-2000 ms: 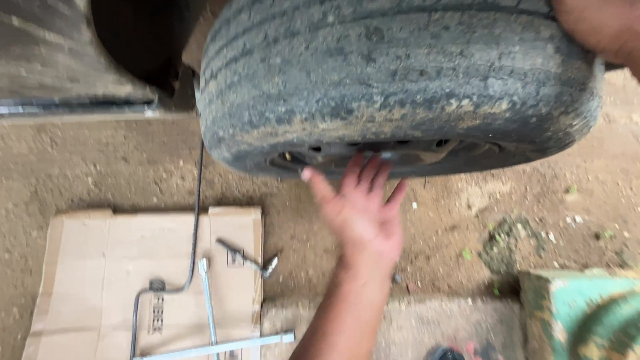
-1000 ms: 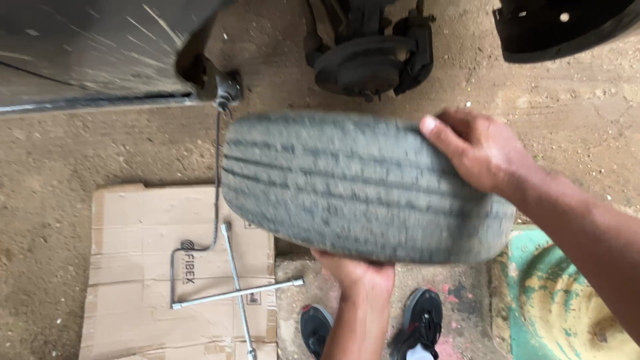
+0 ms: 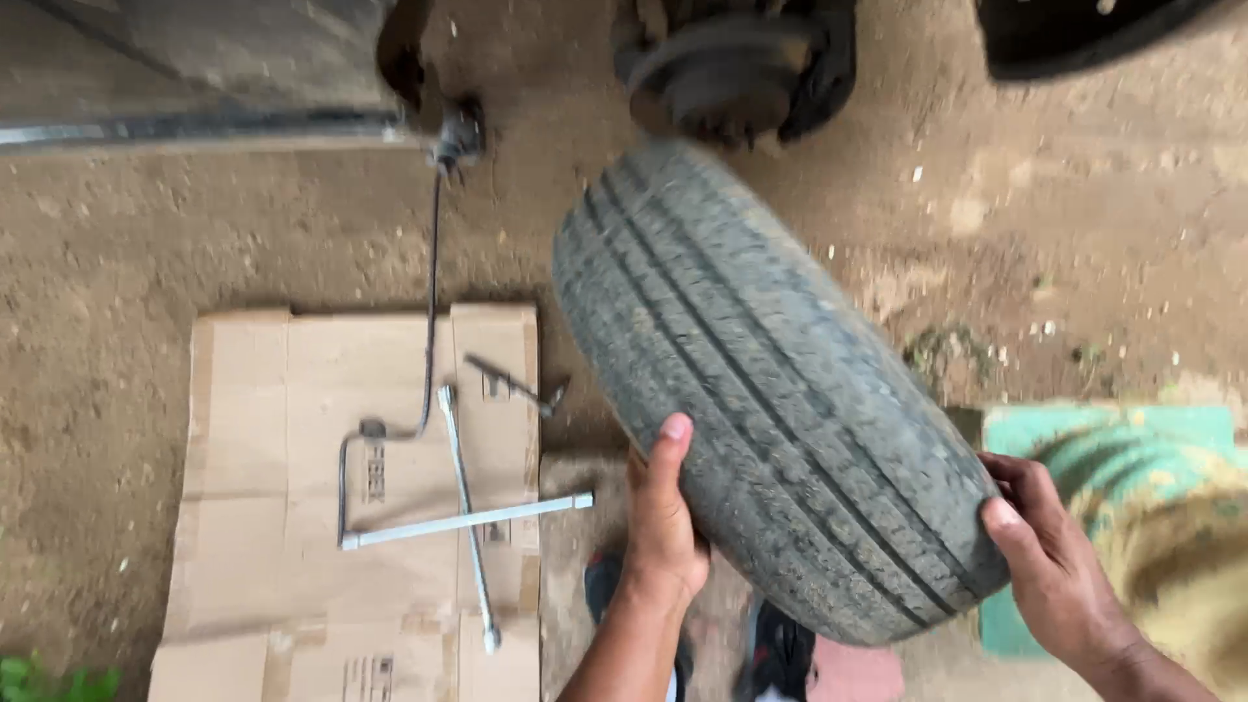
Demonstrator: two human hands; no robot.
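Note:
A worn car tire (image 3: 770, 390) with a grooved, dusty tread is held up at a slant, clear of the wheel hub with its brake disc (image 3: 731, 83). My left hand (image 3: 668, 517) grips its lower left side, thumb on the tread. On the lower right end, my right hand (image 3: 1053, 556) has its thumb against the tread edge and its fingers around the side. The tire's inner side and rim are hidden.
On flattened cardboard (image 3: 244, 468) at the left lie a four-way lug wrench (image 3: 468, 522) and a dark tool (image 3: 507, 382). A bent crank rod (image 3: 431, 312) runs up to a jack (image 3: 458, 136) under the car body (image 3: 195, 58). A green painted block (image 3: 1014, 604) stands right.
The tire has gone from level to slanted, its left end now up toward the hub. Two seconds ago my left hand was spread near the wheel's rim; now it grips the tire.

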